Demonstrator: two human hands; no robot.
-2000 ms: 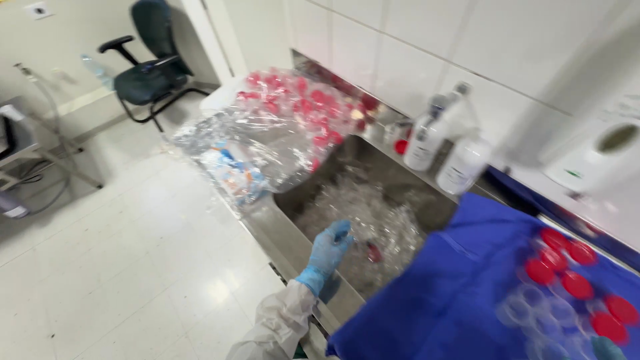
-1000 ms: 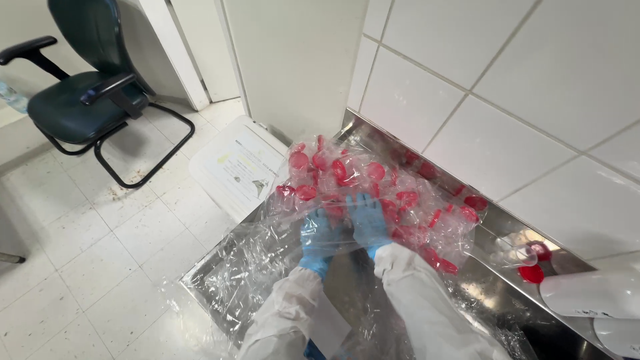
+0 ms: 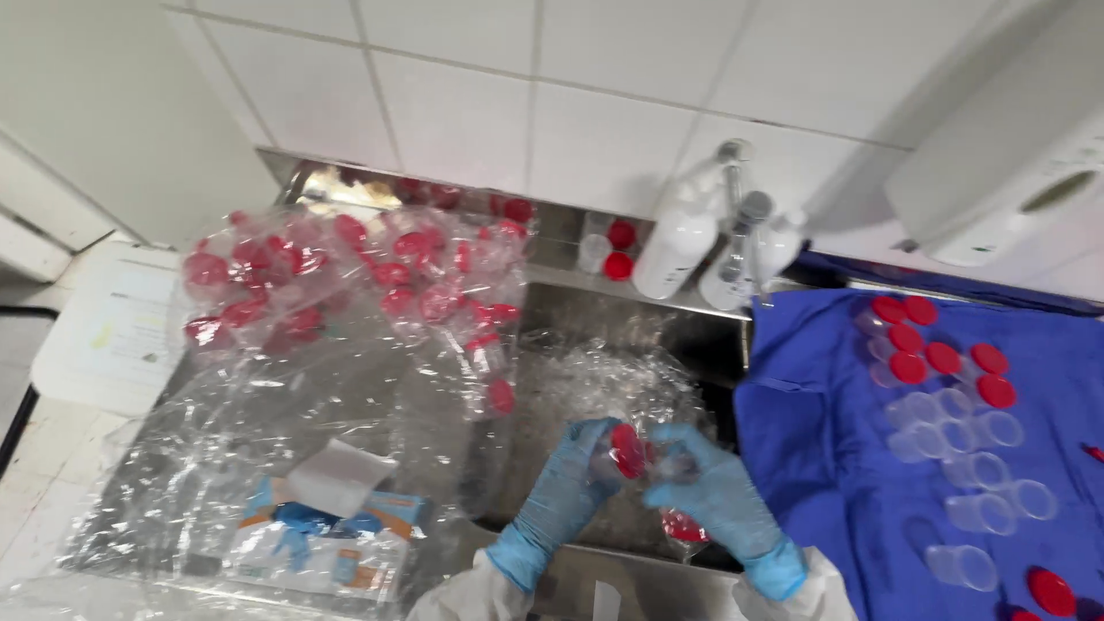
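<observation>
Both hands wear blue gloves and are over the steel sink (image 3: 552, 500). My left hand (image 3: 573, 474) grips a clear plastic specimen cup with a red lid (image 3: 630, 450). Beside it, my right hand (image 3: 716, 492) has its fingers around a clear piece, blurred, perhaps another cup. Just below the right fingers another red lid (image 3: 686, 524) shows under clear film. Crumpled clear plastic wrap (image 3: 612, 379) lies in the sink behind the hands. A clear bag of red-lidded cups (image 3: 388, 276) rests on the steel counter to the left.
Right of the sink, a blue cloth (image 3: 802, 448) holds open clear cups (image 3: 987, 470) and red lids (image 3: 992, 390). White bottles (image 3: 677, 250) stand by the tap (image 3: 733, 172). A glove box (image 3: 319, 539) lies under plastic at left. A dispenser (image 3: 992, 155) hangs on the wall.
The view has swung from the bagged cups back over the sink. Both hands were on the bag a second ago; now they are over the sink, with a red-lidded cup in the left.
</observation>
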